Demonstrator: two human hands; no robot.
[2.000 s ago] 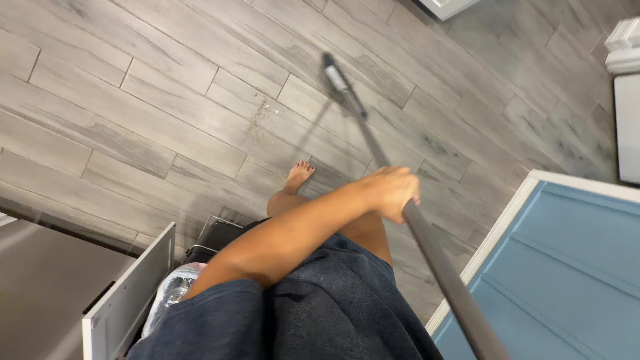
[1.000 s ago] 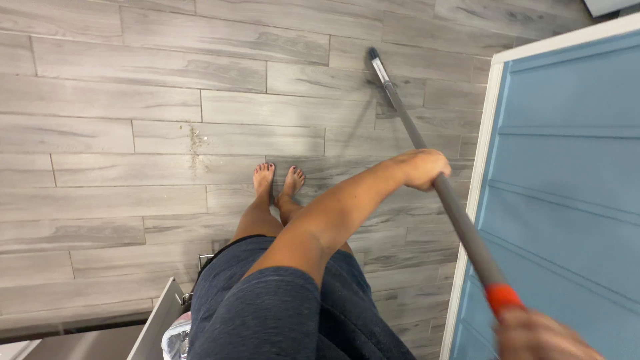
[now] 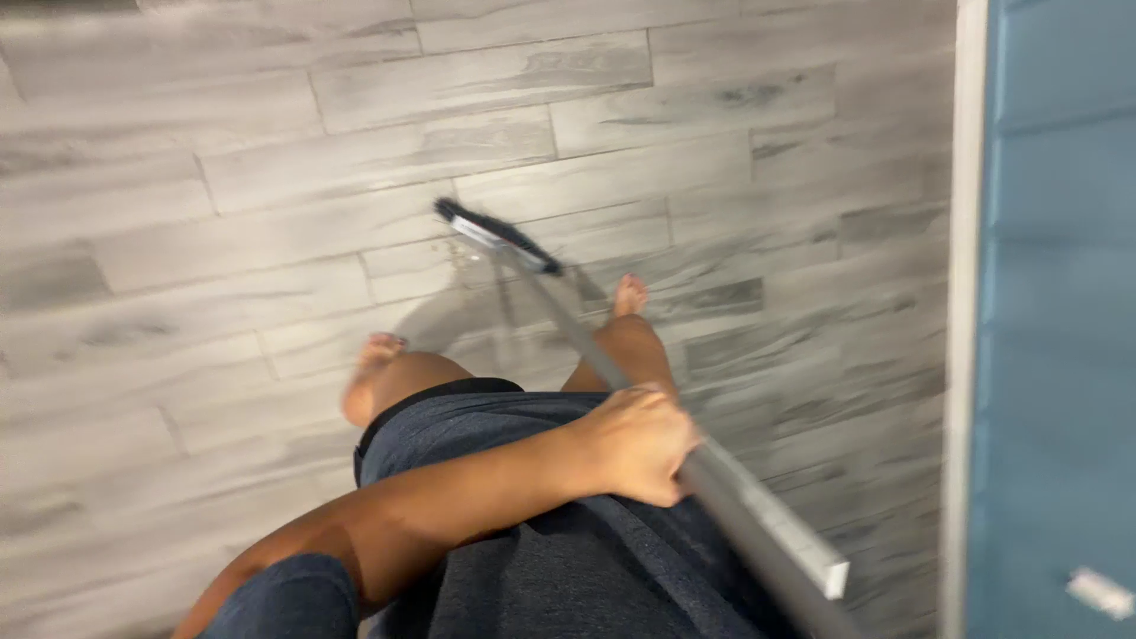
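Observation:
My left hand (image 3: 643, 444) is closed around the grey handle of a broom (image 3: 568, 324), in front of my dark shirt. The handle slants from the lower right up to the broom head (image 3: 497, 235), whose dark bristles are slightly blurred. The head is just beyond my bare feet, beside a small patch of crumbs or debris (image 3: 459, 257) on the floor. My right hand is outside the view, and the upper end of the handle runs off the bottom edge.
Grey wood-look floor tiles (image 3: 426, 115) stretch around my feet. A blue panelled surface with a white edge (image 3: 963, 311) stands along the right. A white bar-like edge (image 3: 781, 524) shows beside the handle, and a small white object (image 3: 1100, 593) is at the lower right.
The broom head has moved from near the blue panel to the debris by my feet. My feet are farther apart. My right hand, seen at the handle's orange part one second ago, has left the view.

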